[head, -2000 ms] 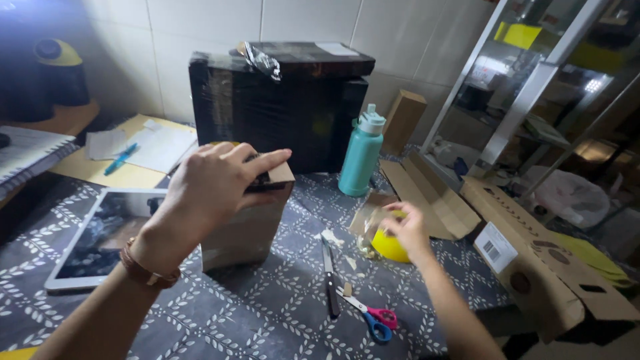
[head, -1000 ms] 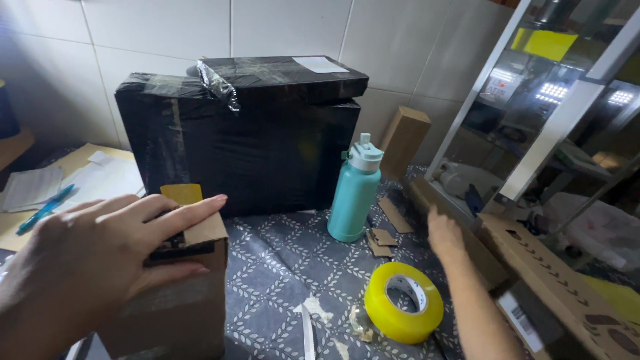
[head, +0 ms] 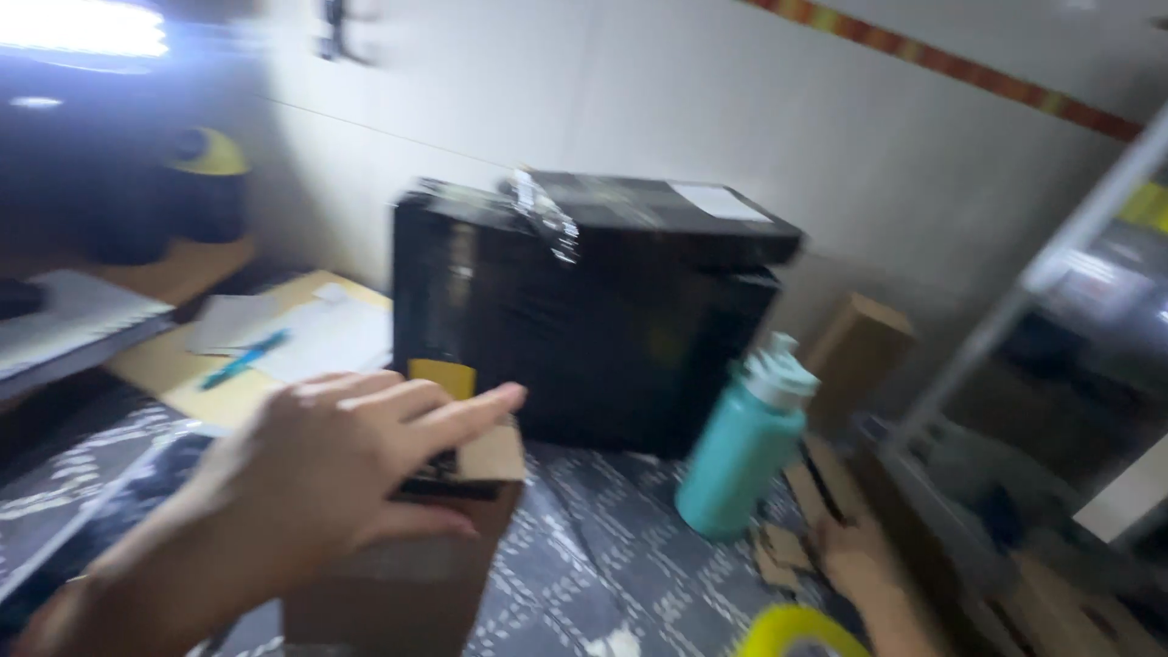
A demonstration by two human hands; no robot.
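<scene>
My left hand [head: 365, 465] rests on top of a small cardboard box [head: 401, 584], fingers spread over its upper edge. At the right, my right hand [head: 849, 547] reaches to flat cardboard pieces [head: 817, 484]; blur hides whether its fingers grip one. Between the hands stands a turquoise water bottle [head: 744, 447], upright. Small cardboard scraps [head: 780, 552] lie beside its base. A roll of yellow tape [head: 794, 630] shows at the bottom edge, partly cut off by the frame.
A large black-wrapped box [head: 584, 338] stands behind, against the tiled wall. Left are a tablet [head: 137, 511], papers with a blue pen [head: 245, 359] and a spiral notebook [head: 82, 328]. A narrow cardboard box [head: 858, 356] leans behind the bottle; a glass cabinet [head: 1049, 383] stands right.
My right hand was at the yellow tape roll two seconds ago and is now farther back, by the cardboard pieces. My left hand stays on the small box. The view has swung.
</scene>
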